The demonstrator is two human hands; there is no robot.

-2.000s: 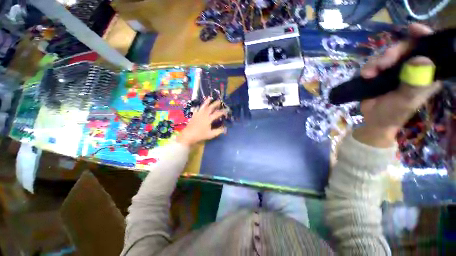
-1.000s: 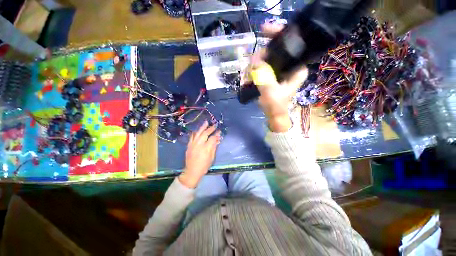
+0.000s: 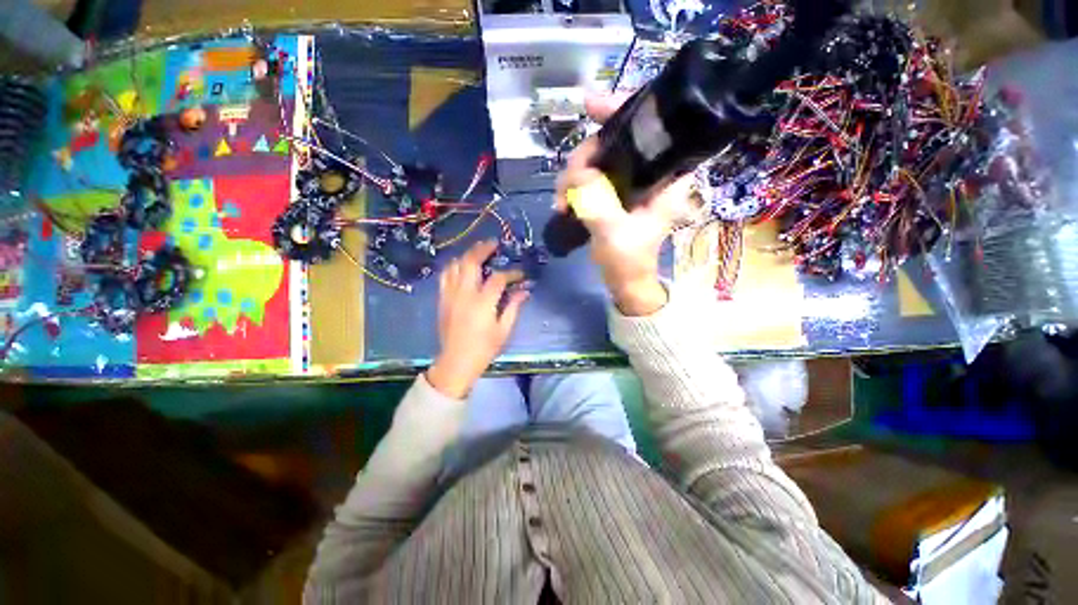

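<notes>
My right hand is shut on a large black electric screwdriver, with a yellow band at the fingers. The tool's tip points down and left, close to my left fingers. My left hand lies on the dark blue surface with its fingertips at a small dark ring unit. The fingers partly cover the unit, so I cannot tell whether they grip it. More ring units with thin leads lie just left of my left hand.
The silver-white screw feeder stands beyond my hands. A large tangle of wired rings is on the right, with clear ribbed plastic past it. The cartoon mat with ring units is at left. A cardboard box is below the bench edge.
The view has shifted from the mat side toward the bench middle. My right hand has brought the screwdriver from the right, past the feeder front, down beside my left fingers.
</notes>
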